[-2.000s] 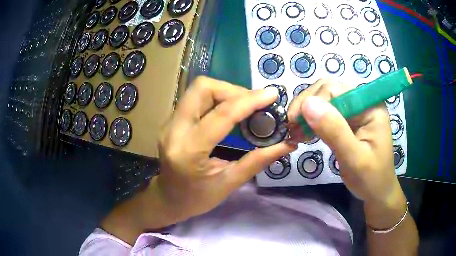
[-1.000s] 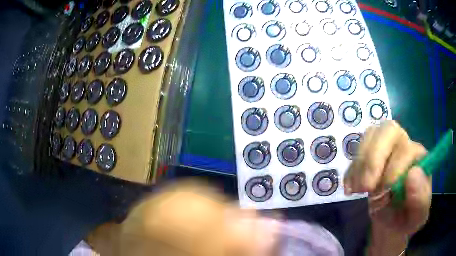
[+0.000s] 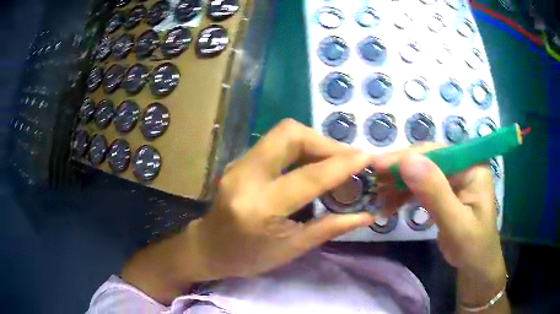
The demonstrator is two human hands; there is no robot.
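My left hand (image 3: pixel 264 196) holds a round loudspeaker driver (image 3: pixel 346 191) between thumb and fingers, its grey back turned up, above the near part of the white foam tray (image 3: pixel 362 145). My right hand (image 3: pixel 457 202) grips the flat green test probe (image 3: pixel 470 154) like a pen. Its tip end is at the driver's right rim; whether it touches the terminal is too blurred to tell. A short red wire leaves the probe's far end. The tray holds rows of grey-blue drivers, with some pale pockets in its farther rows. Both hands hide part of its near rows.
At left, a brown cardboard sheet (image 3: pixel 190 116) bears rows of dark drivers (image 3: pixel 155 119), and glossy clear plastic lies around its edges. A green mat (image 3: pixel 522 110) lies beneath, with red and blue lines at the upper right. A pale label is under drivers at the sheet's back.
My left hand has come from the blurred near edge to over the tray and now holds a driver. My right hand has moved left, bringing the green probe to it.
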